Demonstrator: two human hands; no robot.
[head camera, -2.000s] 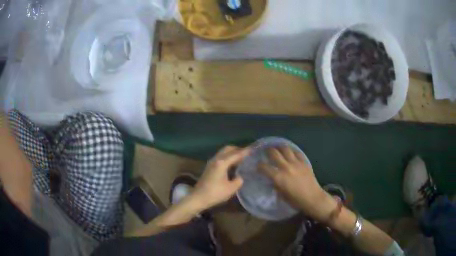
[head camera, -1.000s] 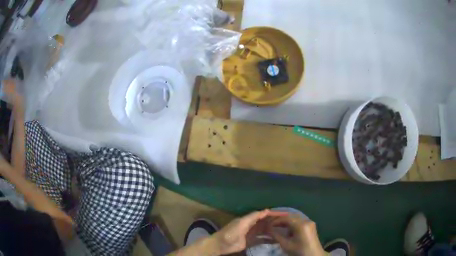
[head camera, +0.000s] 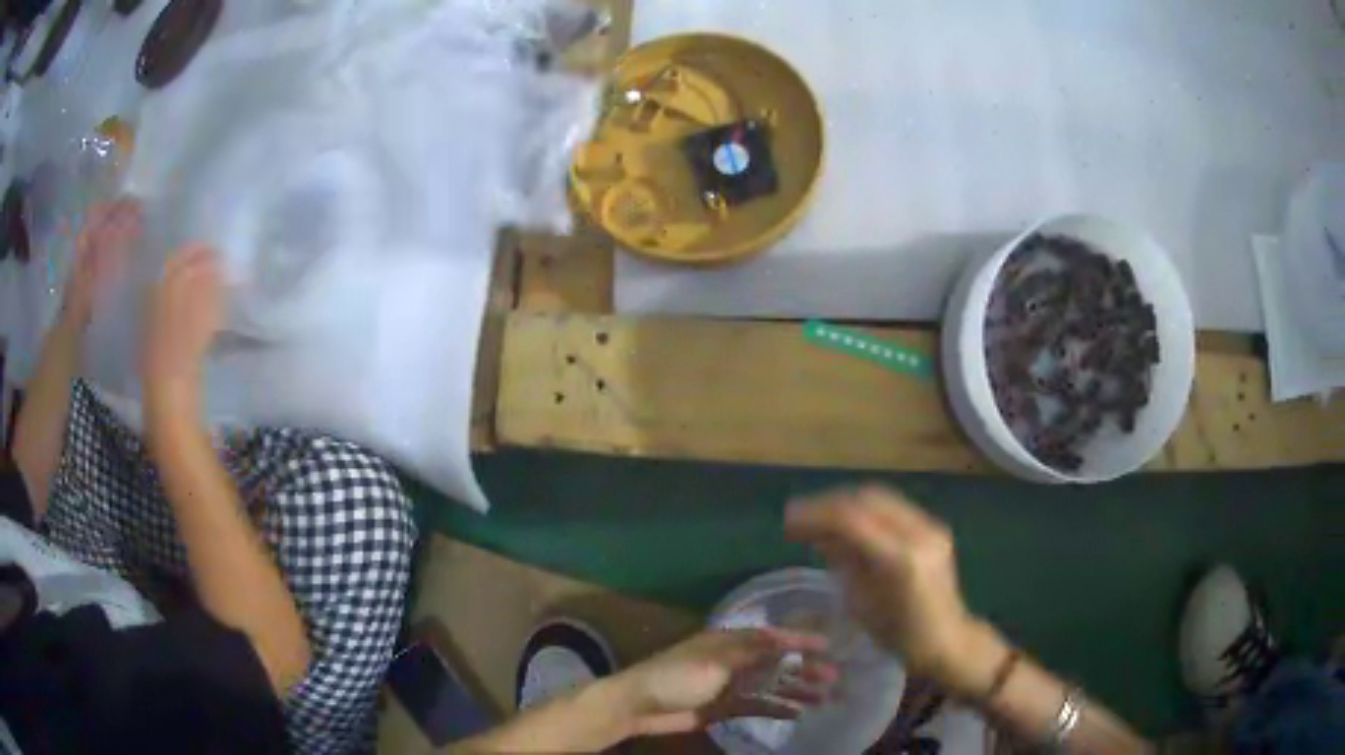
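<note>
A round translucent tub (head camera: 867, 699) with pale pieces in it sits low between my feet, partly hidden by my hands. My left hand (head camera: 723, 679) is over the tub's left side, fingers spread and blurred; I cannot tell if it holds a small piece. My right hand (head camera: 885, 561) is raised over the tub's back right edge, blurred, fingers bent; whether it holds anything is unclear. The hands are apart.
A white tub of dark brown blocks (head camera: 1069, 354) stands on the wooden plank (head camera: 708, 387). Behind are a green strip (head camera: 867, 347), a yellow housing (head camera: 664, 221) with a black module (head camera: 749, 165), and clear plastic (head camera: 502, 118). At left, a neighbour's hands (head camera: 185, 295) are over white sheet.
My hands were close together over the tub; now they are apart, with the right hand raised. The neighbour's hands have moved over the white sheet. The camera view has shifted.
</note>
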